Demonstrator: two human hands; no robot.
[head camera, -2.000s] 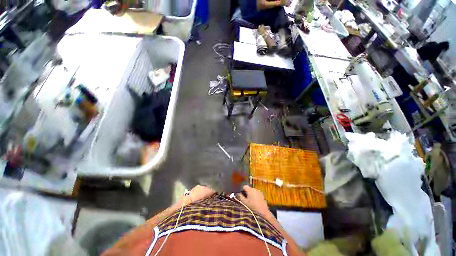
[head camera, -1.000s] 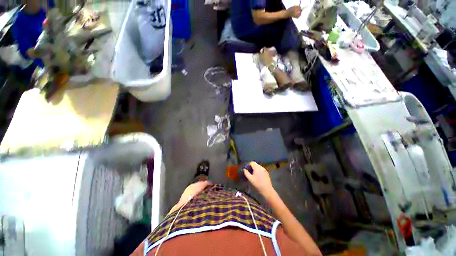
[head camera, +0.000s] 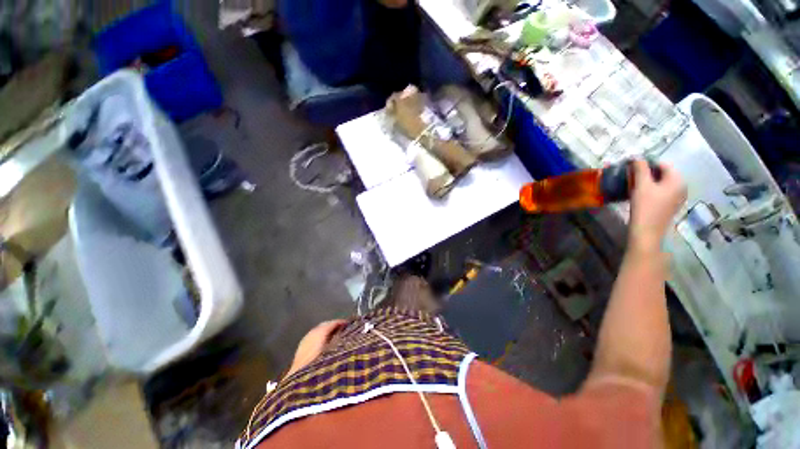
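My right hand (head camera: 656, 195) is raised at the right and is closed on the dark cap end of the orange-red water bottle (head camera: 566, 190). The bottle lies nearly level in the air, its base pointing left, in front of the machine table's edge. My left hand (head camera: 317, 340) is low beside the checked apron (head camera: 386, 355); only part of it shows and its fingers are hidden behind the apron. Brown tied bundles (head camera: 430, 145) lie on white boards (head camera: 439, 219) ahead of me.
A large white tub (head camera: 206, 281) with grey cloth stands at the left, a blue crate (head camera: 167, 70) behind it. A person in blue (head camera: 325, 44) sits beyond the boards. A machine table (head camera: 605, 96) runs along the right. A dark stool (head camera: 491, 311) stands close in front. Cords lie on the floor.
My right hand has risen and swung out to the right, bringing the bottle up into clear view. The boards and bundles are nearer. The view has turned, and my left hand is more hidden.
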